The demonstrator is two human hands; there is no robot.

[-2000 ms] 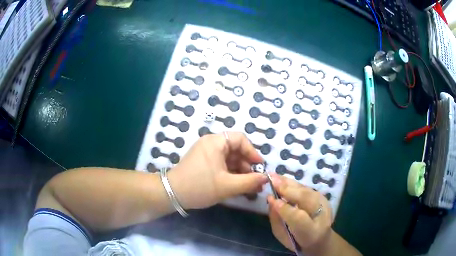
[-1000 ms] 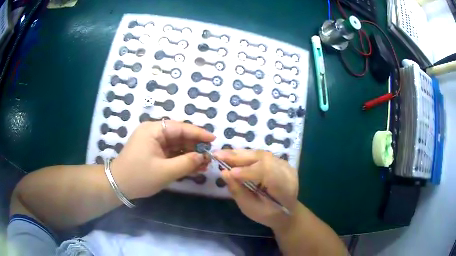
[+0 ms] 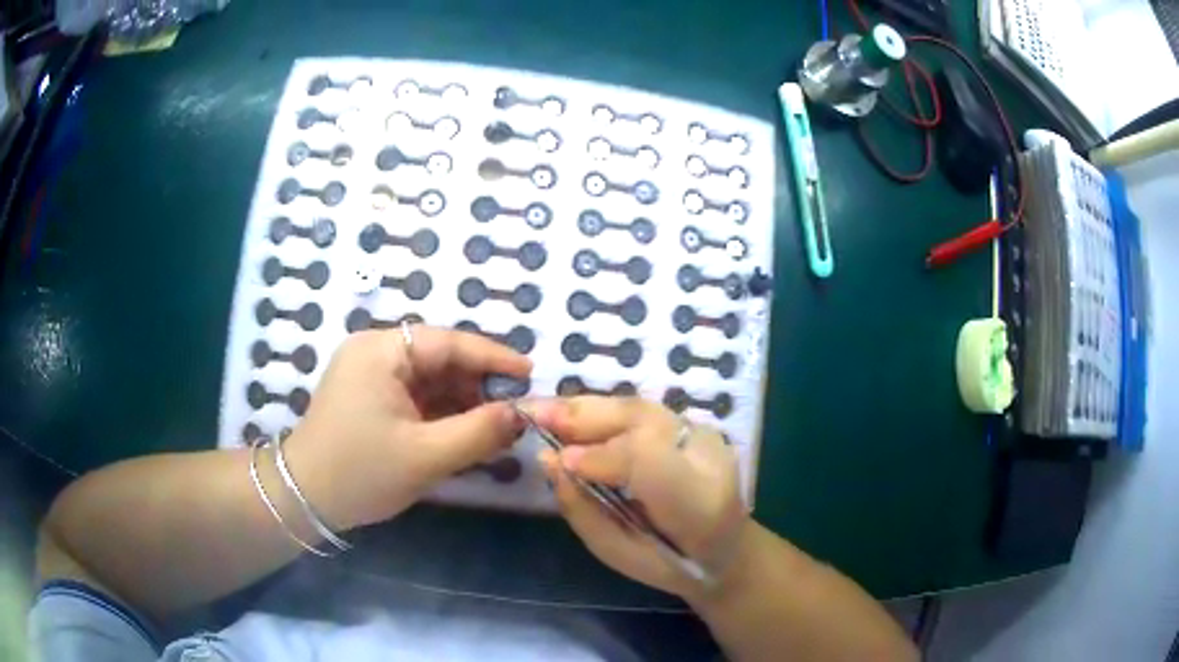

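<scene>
My left hand (image 3: pixel 401 420) holds a small round grey component (image 3: pixel 506 385) between thumb and forefinger, above the lower middle of the white foam tray (image 3: pixel 756 440). My right hand (image 3: pixel 659 479) grips slim silver tweezers (image 3: pixel 608 498) like a pen, their tip at the component's near edge. Whether the tip touches it is too small to tell. The tray has five columns of dumbbell-shaped slots; silver and white rings show in many upper slot ends, and lower slots look dark. My hands hide part of the lower tray. A small dark clump (image 3: pixel 759 281) lies at the tray's right edge.
Right of the tray lie a mint-green utility knife (image 3: pixel 807 181), a silver bottle with a green top (image 3: pixel 843 73), a red clip (image 3: pixel 965 245) with leads, a black mouse (image 3: pixel 972 129) and a pale green tape roll (image 3: pixel 985 367). Stacked slotted sheets (image 3: pixel 1067 298) stand far right.
The view has shifted, so the tray and bench things sit further left than two seconds ago. The component now shows a darker, plain grey side instead of its pale ringed face. Both hands keep their holds.
</scene>
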